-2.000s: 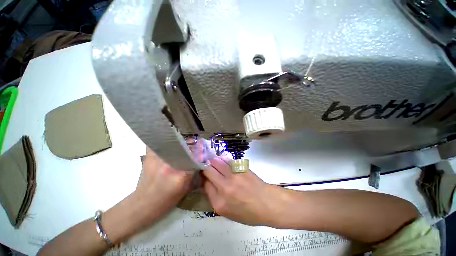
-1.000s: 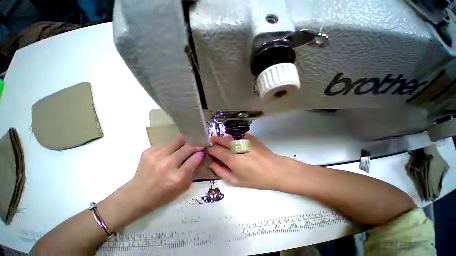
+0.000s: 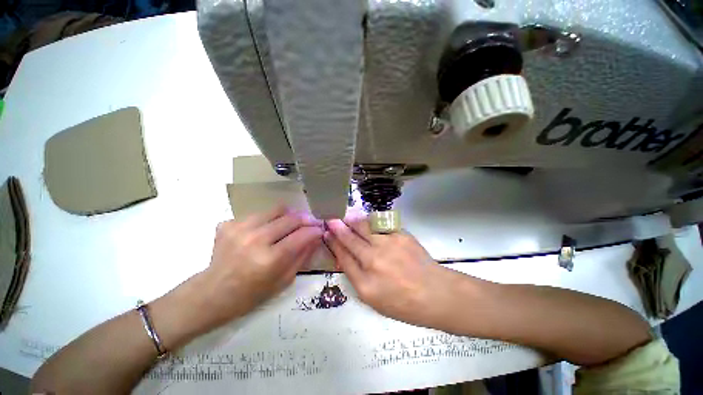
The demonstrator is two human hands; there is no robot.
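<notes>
A khaki pocket piece [image 3: 262, 199] lies on the machine bed under the sewing machine head [image 3: 316, 92]. My left hand [image 3: 262, 251] pinches its near edge with thumb and fingers. My right hand [image 3: 385, 266] pinches the same edge just to the right, fingertips almost touching the left ones. The needle and presser foot are hidden behind the machine head and fingers. Purple-white light shows at the fingertips. The small tension dial [image 3: 385, 221] is just above my right hand.
A single khaki piece [image 3: 100, 162] lies flat at left, with a stack of cut pieces [image 3: 14, 247] at the left edge. A khaki bundle [image 3: 659, 276] lies at the right end. A metal tab [image 3: 567, 253] is on the bed's front edge. The large dial [image 3: 491, 108] juts from the head.
The view has shifted, so the machine head appears further right and closer. Both hands have stayed at the cloth edge, fingertips drawn together. More cloth shows left of the head than two seconds ago.
</notes>
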